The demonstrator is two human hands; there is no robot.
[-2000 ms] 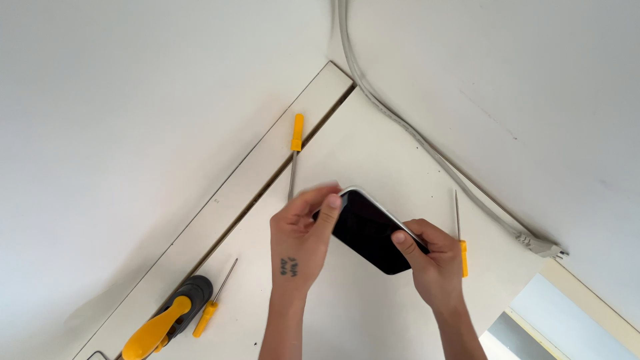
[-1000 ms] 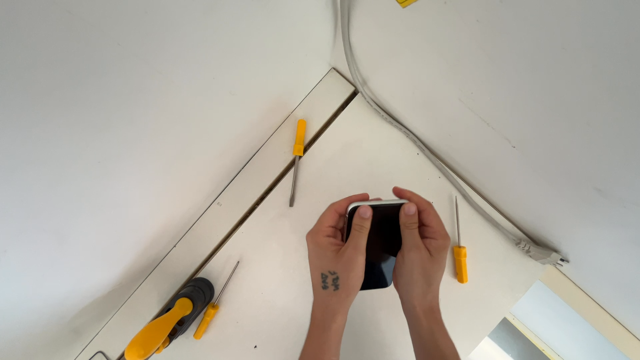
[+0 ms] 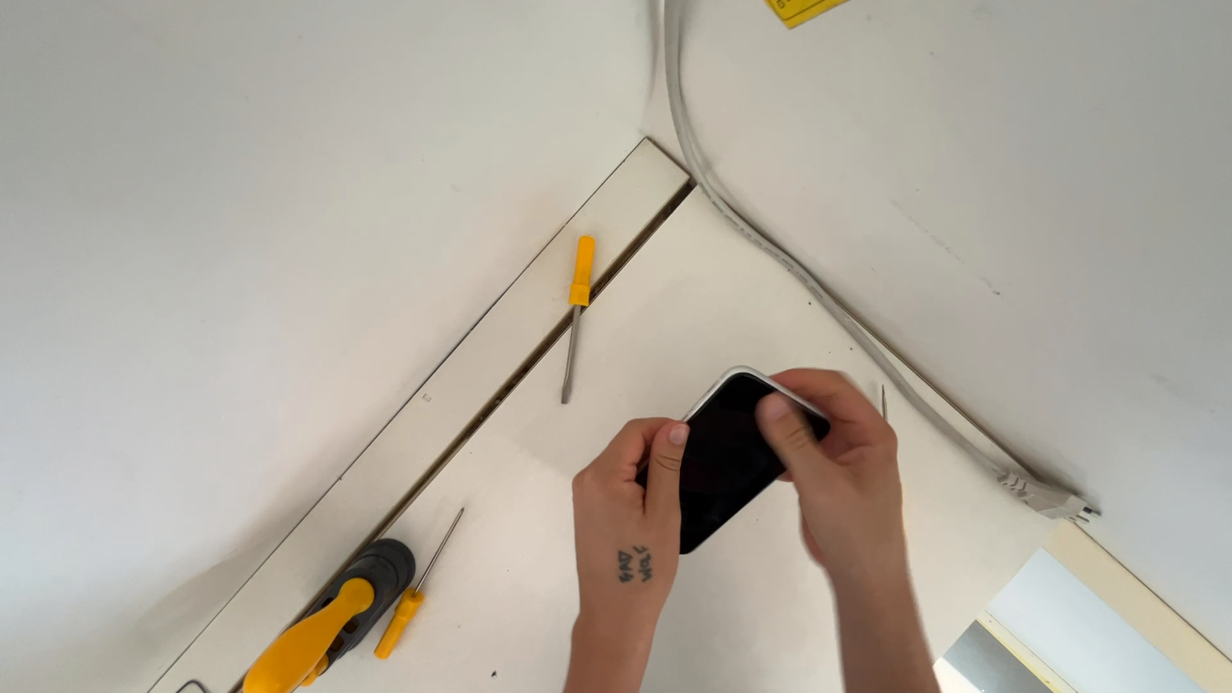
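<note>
A smartphone [image 3: 722, 472] with a dark screen and a white edge is held tilted between both hands above the white surface. My left hand [image 3: 635, 510] grips its left side, the thumb on the edge. My right hand [image 3: 837, 462] grips the upper right corner, its thumb over the screen. Beyond the phone lies a flat-blade screwdriver [image 3: 581, 274] with a yellow handle. Another yellow-handled screwdriver [image 3: 399, 626] rests at lower left, beside a yellow and dark grey tool [image 3: 318, 635] whose kind I cannot tell. Only the shaft tip of a further screwdriver [image 3: 885, 402] shows behind my right hand.
A grey power cord [image 3: 770, 250] runs along the wall at the right and ends in a plug [image 3: 1049, 496]. A dark gap [image 3: 500, 399] crosses the white surface [image 3: 654, 308] diagonally. Part of a yellow object [image 3: 804, 10] shows at the top edge.
The phone was upright between both hands one second ago and is now turned clockwise. My right hand has moved to its upper right corner and now hides the right screwdriver's handle.
</note>
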